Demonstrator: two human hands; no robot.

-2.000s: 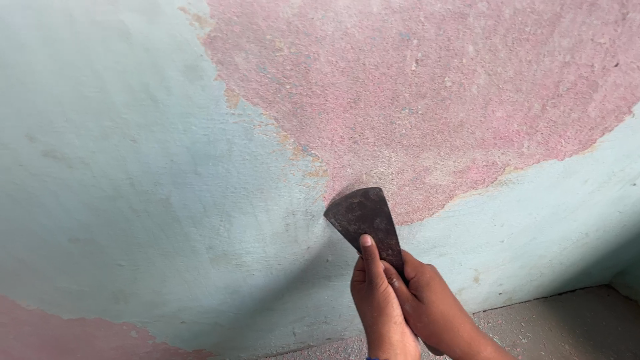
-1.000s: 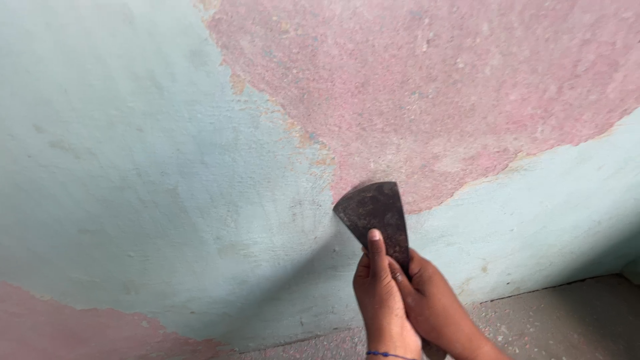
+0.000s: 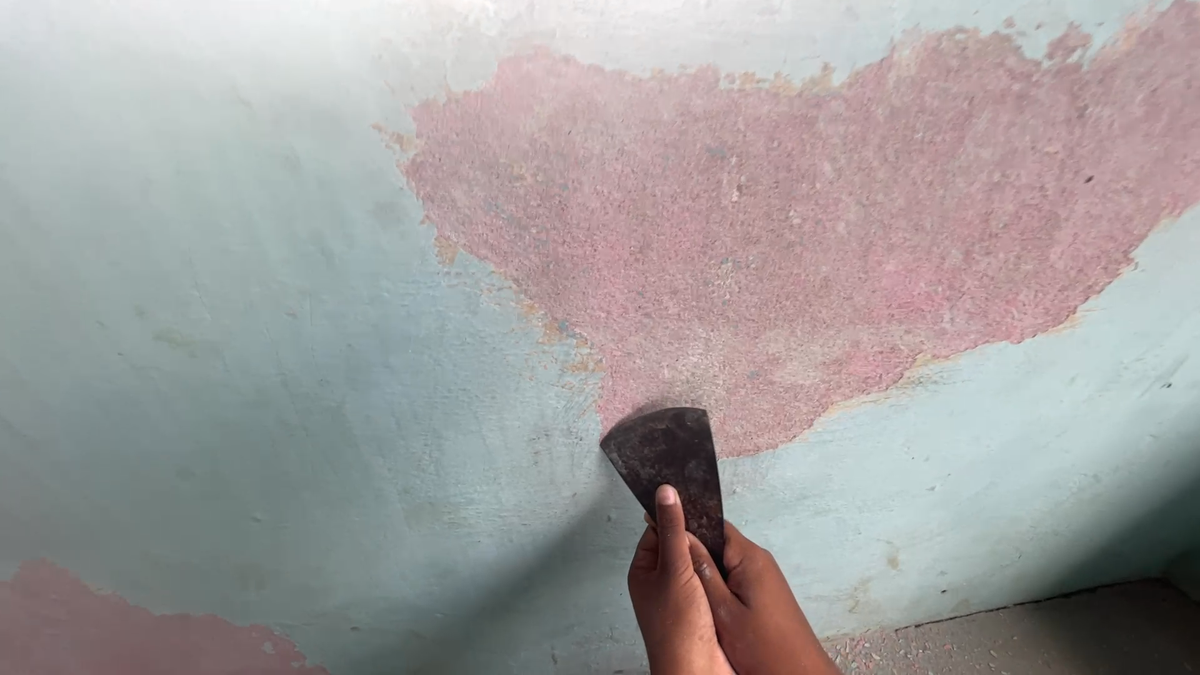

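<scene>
Both of my hands hold one dark metal scraper blade (image 3: pixel 673 459), which flares toward its curved top edge. My left hand (image 3: pixel 673 591) wraps its lower part, the thumb lying flat along the blade's face. Pressed against it on the right, my right hand (image 3: pixel 764 600) grips the same tool from behind; its fingers are partly hidden. The blade's edge lies at the lower tip of a rough pink patch (image 3: pixel 750 244), bordered by light blue paint (image 3: pixel 328 403) on the wall. Any handle is hidden by the hands.
At the lower right, the wall meets a grey floor (image 3: pixel 1050 637) strewn with small paint flakes. Another pink patch (image 3: pixel 141 637) shows at the lower left. The shadow of the arms and tool falls on the wall to the left, and the right corner is dark.
The view has shifted, showing more of the pink patch's upper edge. Both hands keep their hold on the blade, which stays near the patch's lower tip.
</scene>
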